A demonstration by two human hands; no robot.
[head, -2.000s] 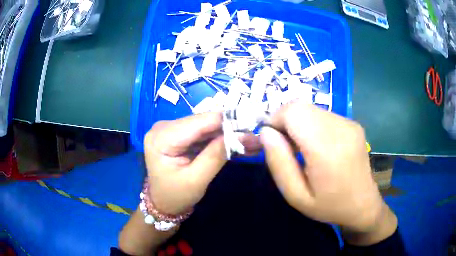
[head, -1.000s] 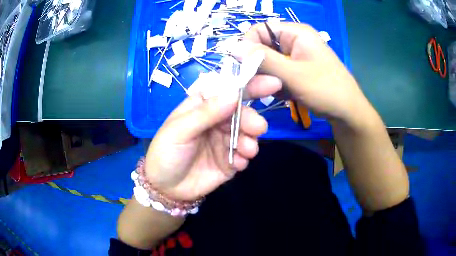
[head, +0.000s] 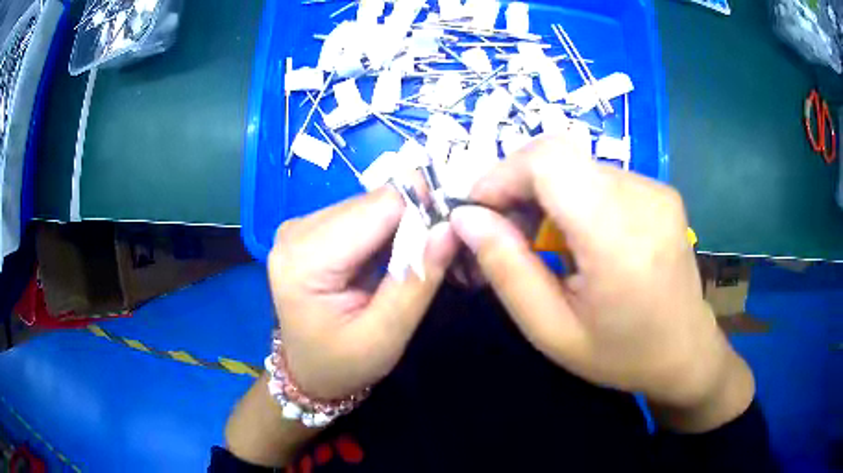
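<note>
My left hand pinches several tagged metal rods between thumb and fingers, their white tags hanging down. My right hand is beside it, its thumb and forefinger closed at the rods. A small hand tool with orange-yellow handle is held in my right palm; its dark tip points at the rods. Both hands are over the near edge of the blue tray. The tray holds many loose white-tagged rods, lying crossed over each other.
Red-orange scissors lie at the right on the green mat. A clear box of tagged parts is at upper left, a long parts bin at far left, and a clear bag at upper right. Cardboard boxes stand below.
My left hand has turned from palm up to a pinch grip. My right hand has moved down beside it from over the tray. The rods now point up between the fingertips.
</note>
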